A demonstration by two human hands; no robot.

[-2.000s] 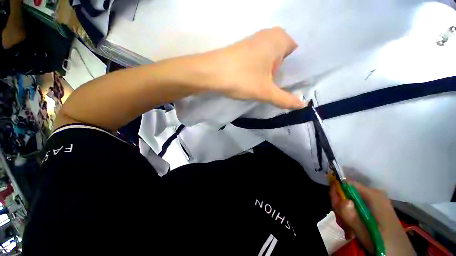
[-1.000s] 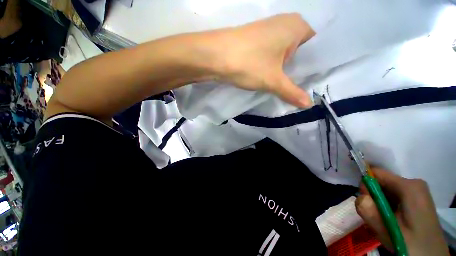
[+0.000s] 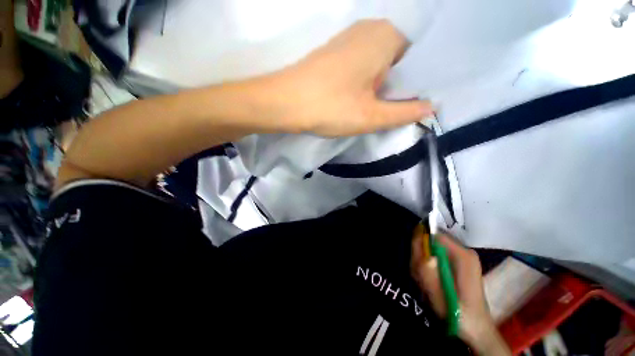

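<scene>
A white garment panel [image 3: 536, 174] lies across the table and hangs over its edge. A navy band [image 3: 515, 122] crosses it. A narrow slit opening [image 3: 451, 191] with dark stitch lines runs down from the band. My right hand [image 3: 456, 278] holds the scissors [image 3: 445, 274] by their green and orange-yellow handles. The blurred blades point up over the slit and band. My left hand [image 3: 376, 90] lies on the panel, its thumb pressing the cloth beside the blade tips; whether the fingers grip cloth below is hidden.
A red basket [image 3: 550, 313] is at the lower right. Crumpled white-navy cloth [image 3: 216, 184] lies by my left forearm. Small metal parts [image 3: 622, 12] show at the upper right edge. Part of another person [image 3: 8, 52] shows at the upper left.
The right hand and scissors have moved left, and the blades now stand more upright. The left thumb has shifted slightly up and lies flatter. The cloth by the slit is lifted and bent.
</scene>
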